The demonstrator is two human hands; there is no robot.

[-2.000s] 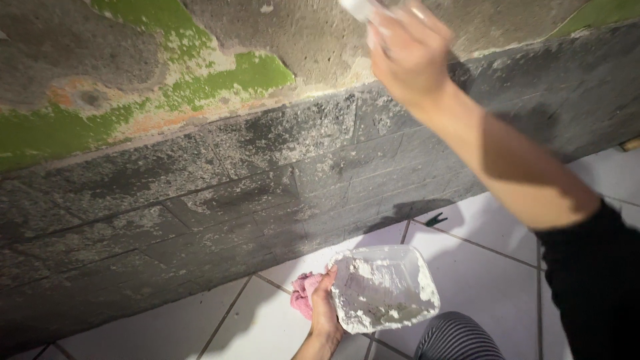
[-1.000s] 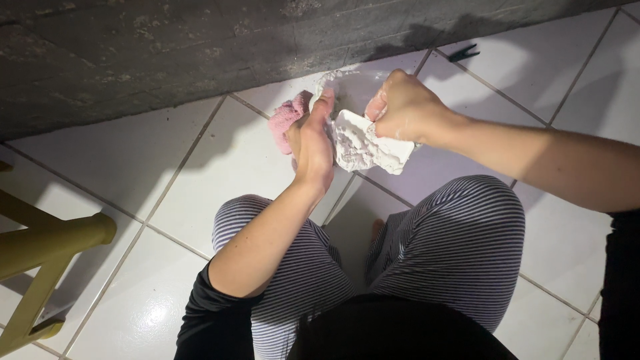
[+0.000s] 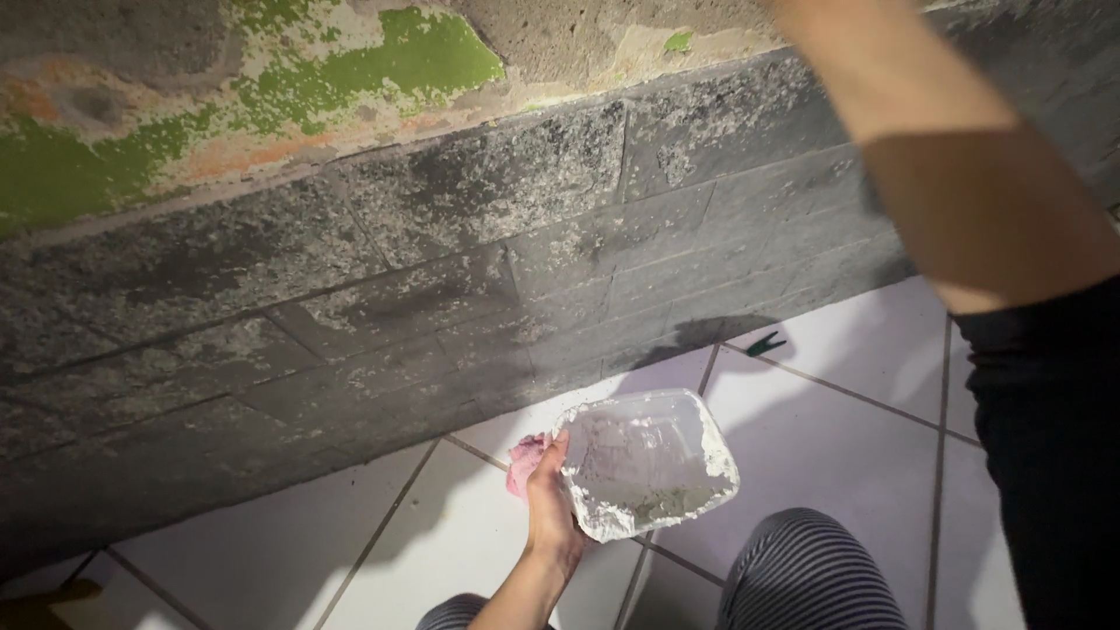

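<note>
My left hand [image 3: 551,503] grips the left rim of a clear plastic tub [image 3: 643,459], tilted so that its inside shows. White paste clings to the tub's rim and walls. A pink cloth [image 3: 527,462] is beside my left fingers, and whether the hand holds it I cannot tell. My right forearm reaches up to the wall at the upper right; the right hand lies past the top edge, so its hold is hidden. Above the dark grey tile-patterned lower wall [image 3: 560,254] is bare plaster with peeling green paint [image 3: 420,57].
On the white tiled floor [image 3: 840,446], a small dark green forked piece [image 3: 766,344] lies by the wall's foot. My knee in striped cloth [image 3: 814,577] is below the tub. Part of a yellowish object [image 3: 52,606] shows at the lower left corner.
My right hand has gone from the tub up toward the wall and out of view. The tub shows less white paste inside than two seconds ago. The view has tilted up from the floor.
</note>
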